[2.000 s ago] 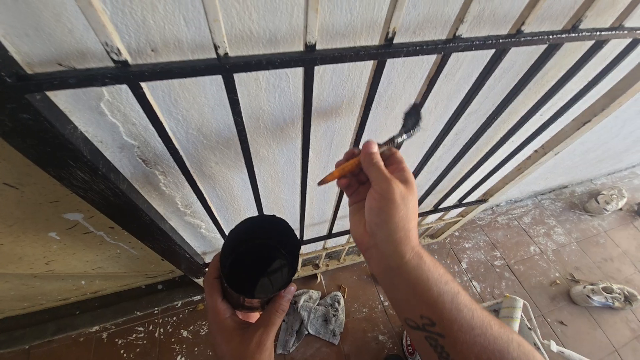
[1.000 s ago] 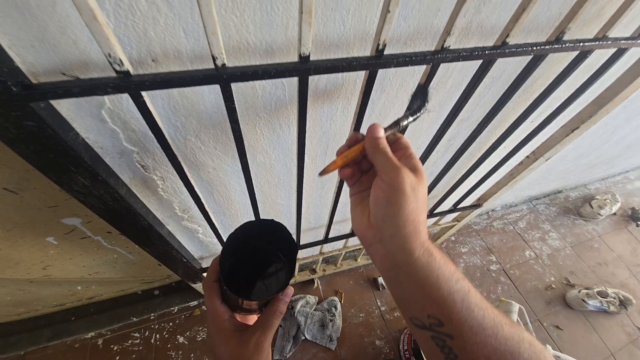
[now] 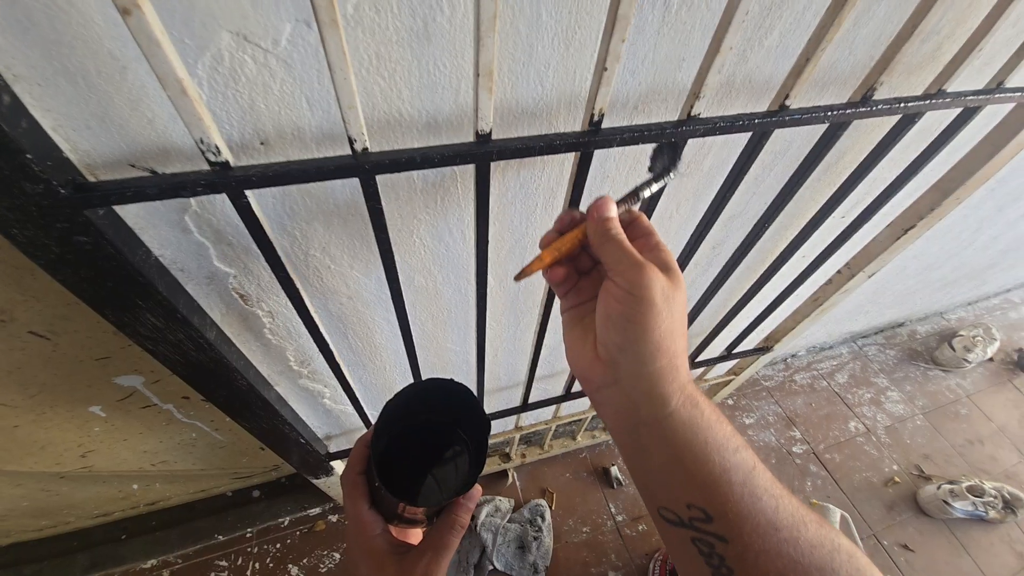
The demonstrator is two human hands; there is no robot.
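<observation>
My right hand grips a paintbrush by its orange handle. The dark bristles, pointing up and right, are at a vertical bar just below the black crossbar of a metal grille. Low in the view, my left hand holds a round container of black paint, its mouth facing up. Below the crossbar the bars are black. Above it they are cream, with black smudges at their lower ends.
A white textured wall stands behind the grille. Grey cloth lies on the paint-spotted tiled floor beside the container. Two shoes are on the tiles at the right. A stained yellowish surface is at the left.
The brush in my right hand has moved up the bar toward the crossbar since the earliest frame. My left hand still holds the container low in the view.
</observation>
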